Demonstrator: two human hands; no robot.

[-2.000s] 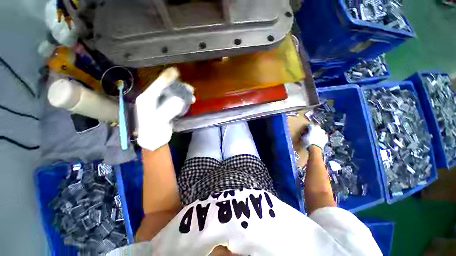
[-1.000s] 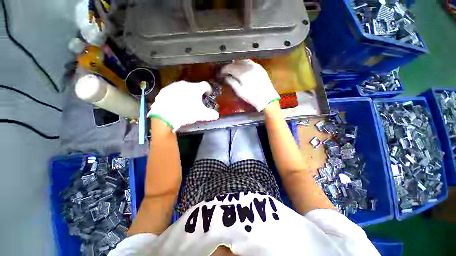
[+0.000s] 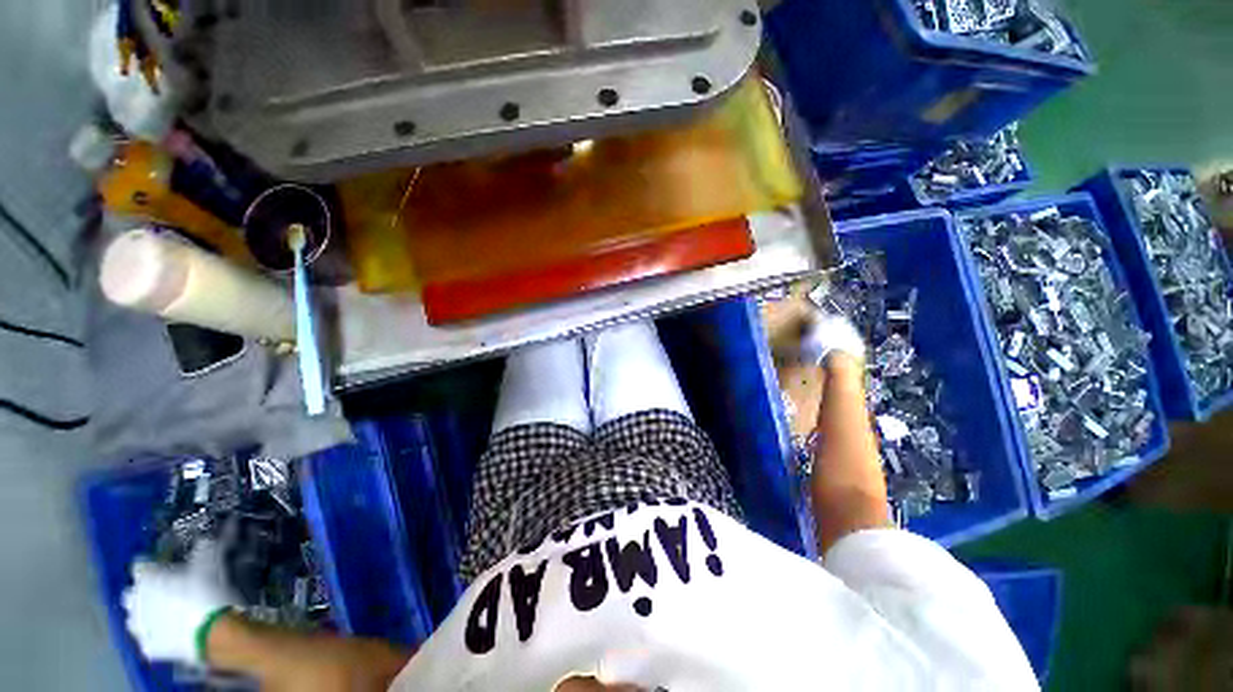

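Observation:
My left hand point(image 3: 179, 604), in a white glove with a green band, is over the left parts bin point(image 3: 111, 541), blurred; whether it holds a part cannot be told. My right hand point(image 3: 828, 341), also gloved, is inside the right parts bin point(image 3: 1003, 466) at its near left side, by the brown cardboard; its fingertips are blurred and any part in them is hidden. Grey metal parts point(image 3: 933, 419) lie heaped in that bin. The red strip point(image 3: 588, 270) and amber sheet point(image 3: 541, 203) lie under the press frame point(image 3: 500, 81), with no hand there.
A dark cup point(image 3: 287, 227) holds a pale blue stick point(image 3: 310, 338). A cream bottle point(image 3: 196, 281), an orange bottle point(image 3: 135, 183) and a phone point(image 3: 206, 348) lie on the cloth at left. More blue crates of parts point(image 3: 1068, 338) stand at right.
Both hands have left the press area, where they were a second ago. My left hand moved down-left to the left bin; my right hand moved right into the right bin. The view shifted slightly.

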